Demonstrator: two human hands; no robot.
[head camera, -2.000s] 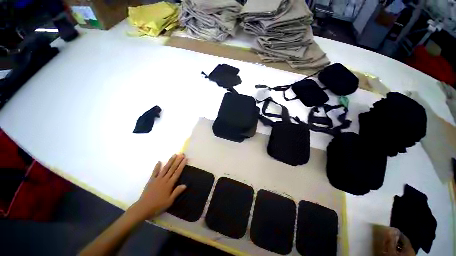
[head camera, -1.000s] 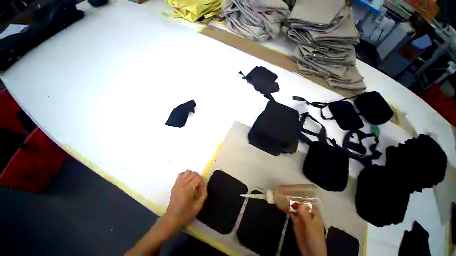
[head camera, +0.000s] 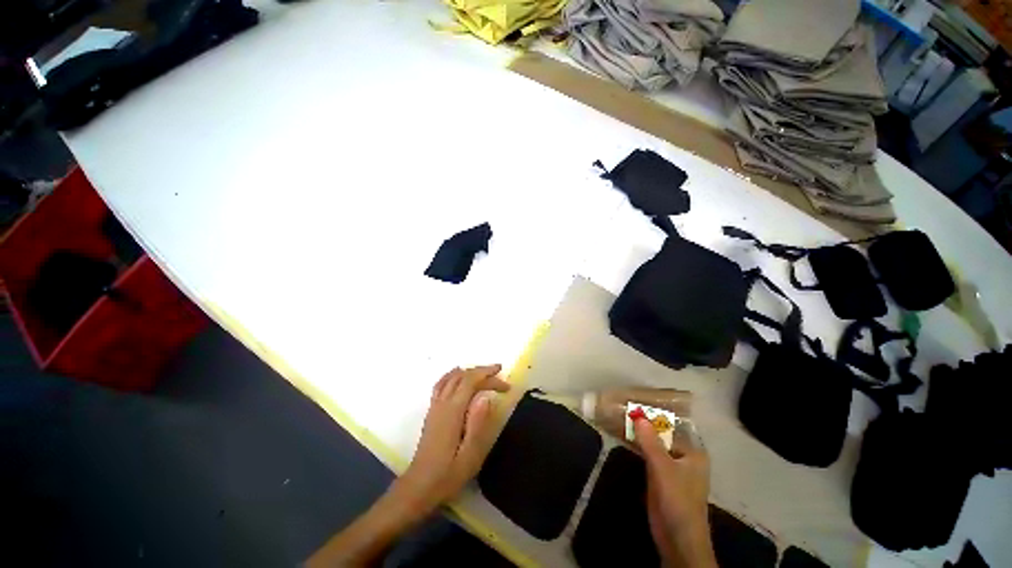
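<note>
Several black fabric panels (head camera: 540, 466) lie in a row on the grey-beige gluing board (head camera: 577, 333) at the near edge. My right hand (head camera: 675, 488) holds the glue bottle (head camera: 635, 413) lying nearly level, its nozzle pointing left over the top edge of the leftmost panel. The nozzle tip is near that panel's upper edge; whether it touches is unclear. My left hand (head camera: 461, 427) is beside the leftmost panel's left edge, over the yellow tape, fingers bent and close together, with nothing visible in it. My right hand covers part of the row.
Behind the row are the left panel stack (head camera: 679, 302), middle stack (head camera: 795, 402) and right stack (head camera: 908, 479). Black straps (head camera: 877, 344) and small panels (head camera: 910, 270) lie beyond. A black scrap (head camera: 458, 253) is at left. Beige-grey fabric (head camera: 805, 100) stands at the far edge. A red bin (head camera: 122, 333) is on the floor.
My right hand has come in from the right with the glue bottle, and its nozzle has moved to the leftmost panel's upper edge. My left hand has left that panel. The view has shifted left.
</note>
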